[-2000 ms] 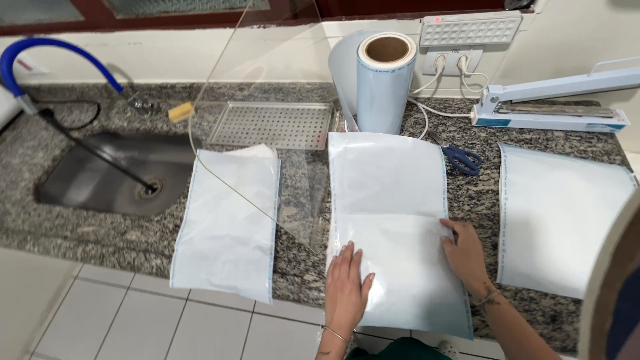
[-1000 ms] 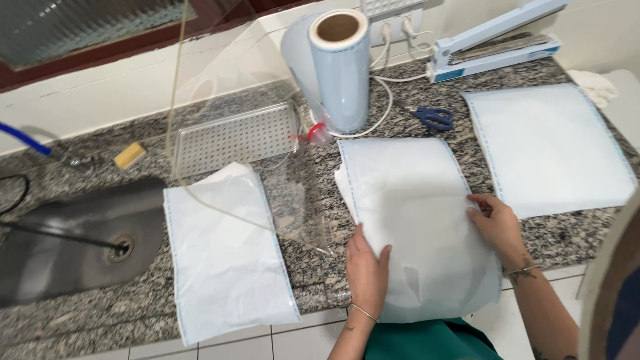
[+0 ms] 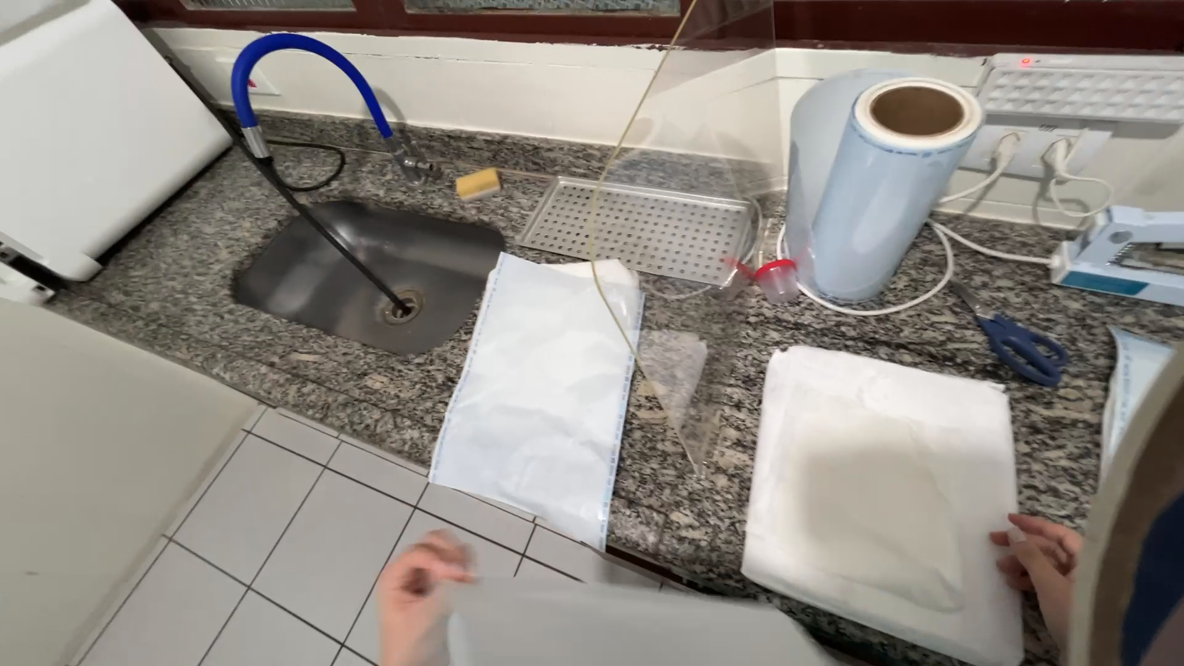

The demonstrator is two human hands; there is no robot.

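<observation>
My left hand (image 3: 427, 592), blurred, is at the bottom over the floor, its fingers closed at the corner of a pale sheet or pouch (image 3: 629, 624) that runs out of the frame. My right hand (image 3: 1041, 564) rests its fingertips on the right edge of a folded white wrapped bundle (image 3: 888, 499) on the counter. A blue-edged sterilization pouch (image 3: 546, 398) lies left of the bundle, overhanging the counter's front edge. Blue-handled scissors (image 3: 1022, 347) lie behind the bundle. Another pouch (image 3: 1133, 388) shows partly at the right edge.
A roll of pouch film (image 3: 888, 213) stands at the back beside a heat sealer (image 3: 1128, 254) and white cables. A clear upright panel (image 3: 689, 185) crosses a perforated metal tray (image 3: 647, 227). Further left are a yellow sponge (image 3: 478, 183), a steel sink (image 3: 370, 268) and a blue faucet hose (image 3: 310, 46).
The pale blue-edged sheet that lay under both hands is off the middle spot, where the white bundle now shows. My left hand has moved left and toward me, off the counter.
</observation>
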